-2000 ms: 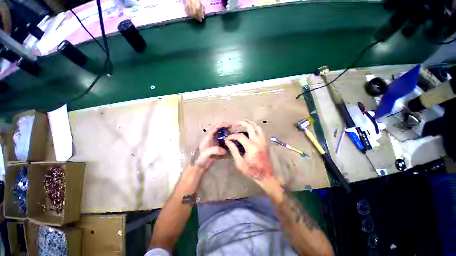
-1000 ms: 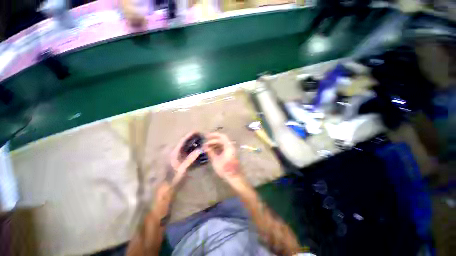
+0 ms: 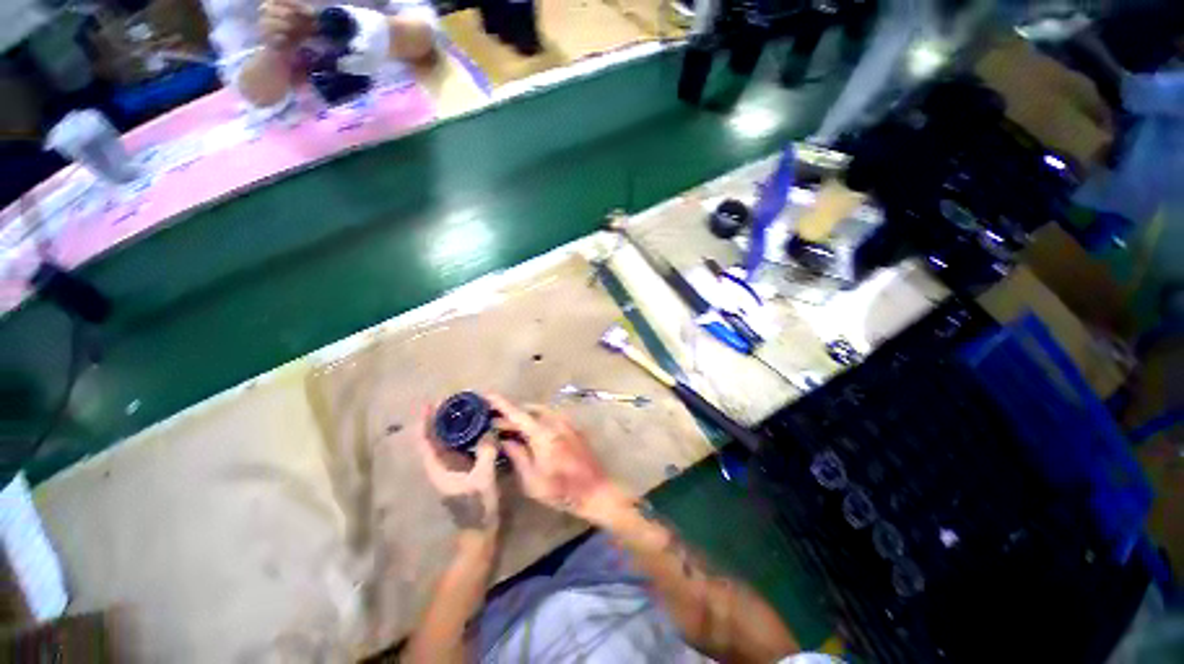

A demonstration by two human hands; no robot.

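Observation:
My left hand (image 3: 457,475) and my right hand (image 3: 551,454) hold a black round part (image 3: 464,420) between them over the brown board-covered bench (image 3: 247,480). Its round face, with rings on it, points up toward me. The left hand wraps its left and near side. The right hand's fingers are at its right side, and its lower part is hidden by the fingers.
A small pale tool (image 3: 604,393) and a hammer (image 3: 649,363) lie right of my hands. Further right are a blue-handled tool (image 3: 725,333) and a black gridded tray (image 3: 896,519). A green conveyor (image 3: 390,234) runs behind, with another person's hands (image 3: 292,52) beyond.
The view has swung to the right, so more of the black tray shows and the parts bins have mostly left the picture. Both hands still hold the part, whose round face now shows more.

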